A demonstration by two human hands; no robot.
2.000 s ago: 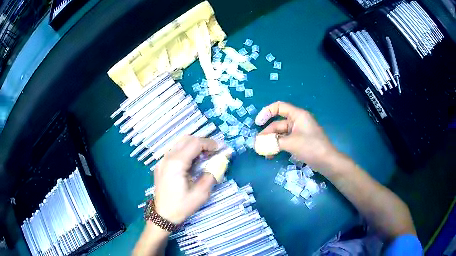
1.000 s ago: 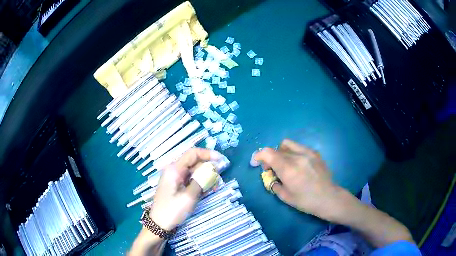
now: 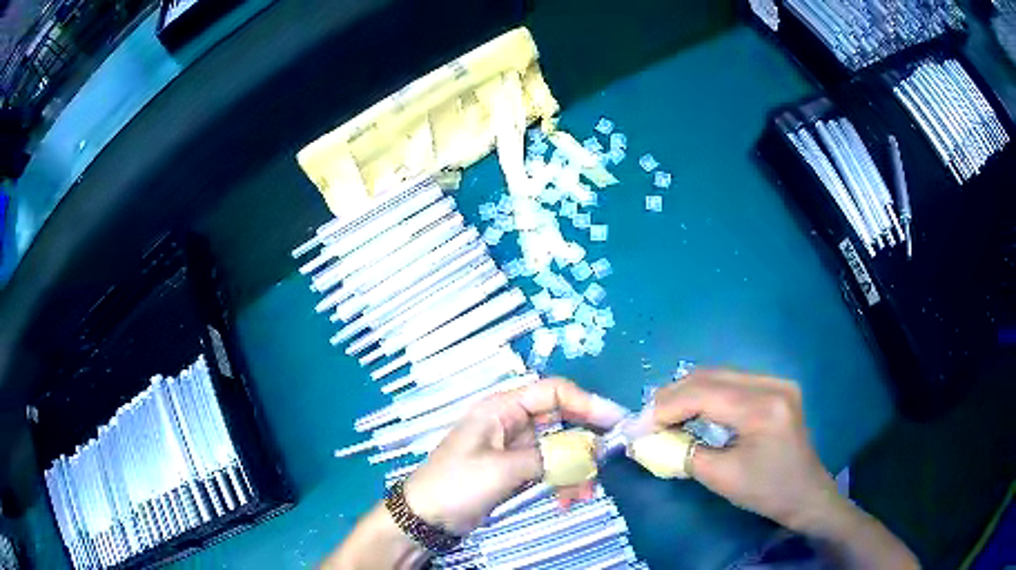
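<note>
My left hand (image 3: 507, 451) and my right hand (image 3: 752, 445) meet fingertip to fingertip low in the middle, both thumbs in yellow wraps. Between the fingertips they pinch a small pale, shiny piece (image 3: 616, 432); its exact shape is blurred and mostly hidden. A greyish shiny bit (image 3: 710, 432) shows among the right fingers; I cannot tell what it is. Silvery shafts (image 3: 418, 290) lie in a slanting row that runs under my left hand. Clear squares (image 3: 574, 323) lie scattered right of the row. A few more show just above my right hand, which hides the rest.
A yellow holder or folded cloth (image 3: 429, 123) lies at the row's far end, with a white strip (image 3: 513, 145) reaching into the squares. Black trays with shafts stand at left (image 3: 251, 445) and right (image 3: 830, 262). Another filled tray (image 3: 869, 39) is at the upper right.
My hands, apart before, have come together at the fingertips around a small piece. The right hand has turned, with its thumb now against the left fingertips. The camera view has shifted.
</note>
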